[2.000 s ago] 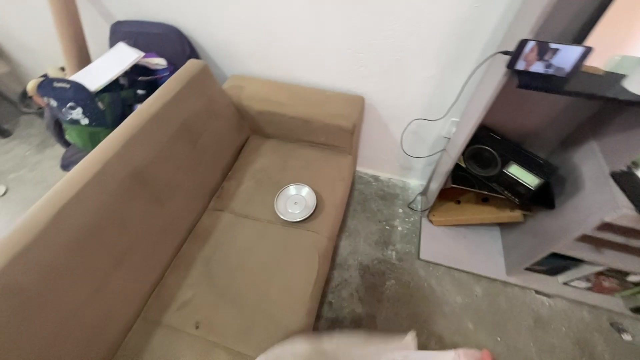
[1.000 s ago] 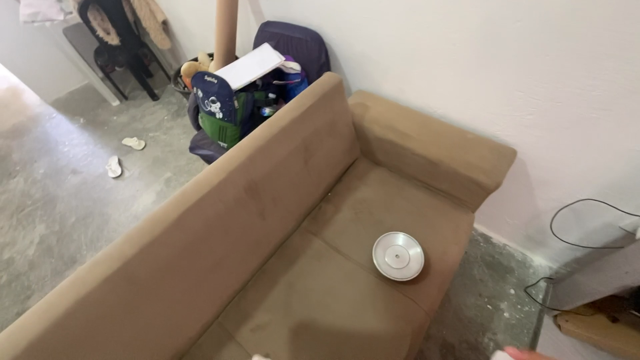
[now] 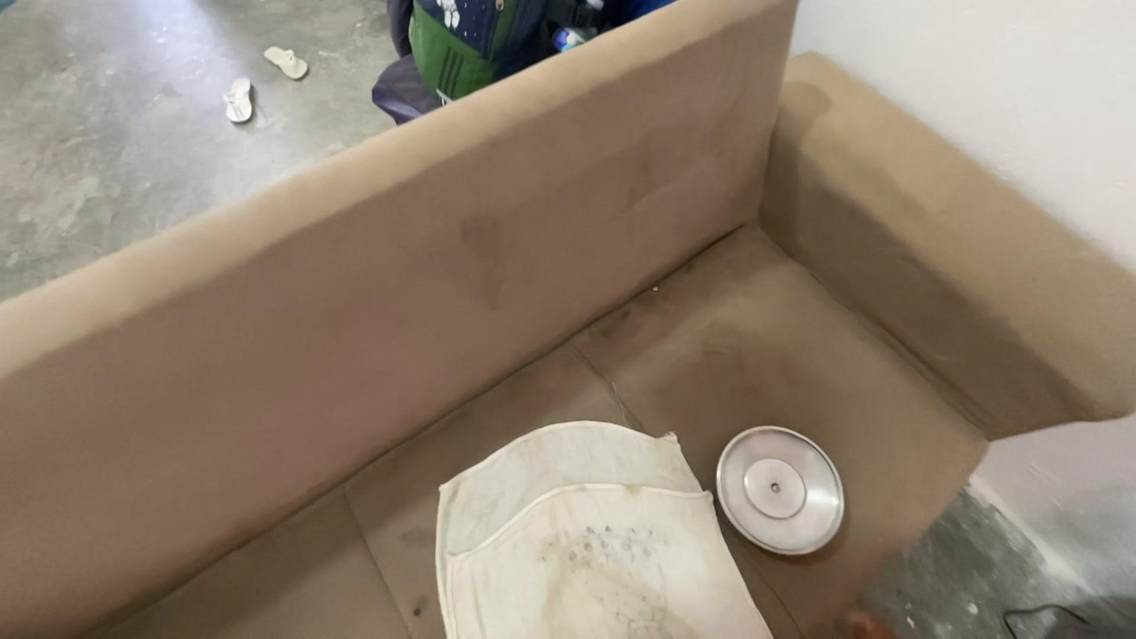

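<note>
A cream-white cloth (image 3: 590, 541) in two layers, with grey and brown stains, reaches up from the bottom edge over the seat of the brown sofa (image 3: 763, 346). Whether it rests on the seat or hangs above it, I cannot tell. Just right of the cloth, a round shiny metal lid or dish (image 3: 779, 490) lies on the seat. A small blurred reddish patch at the bottom edge, right of the cloth, looks like a fingertip of my right hand (image 3: 865, 626); the rest of that hand is hidden. My left hand is out of view.
The sofa's backrest (image 3: 399, 293) runs diagonally across, meeting an armrest (image 3: 941, 240) against the white wall (image 3: 994, 106). Behind the backrest stands a blue and green backpack (image 3: 461, 49). Two pale sandals (image 3: 240, 100) lie on the concrete floor. A dark cable (image 3: 1043, 611) is at lower right.
The view has swung left and down toward the sofa. The cream-white cloth now shows over the seat, where one second ago only a tiny pale patch showed at the bottom edge.
</note>
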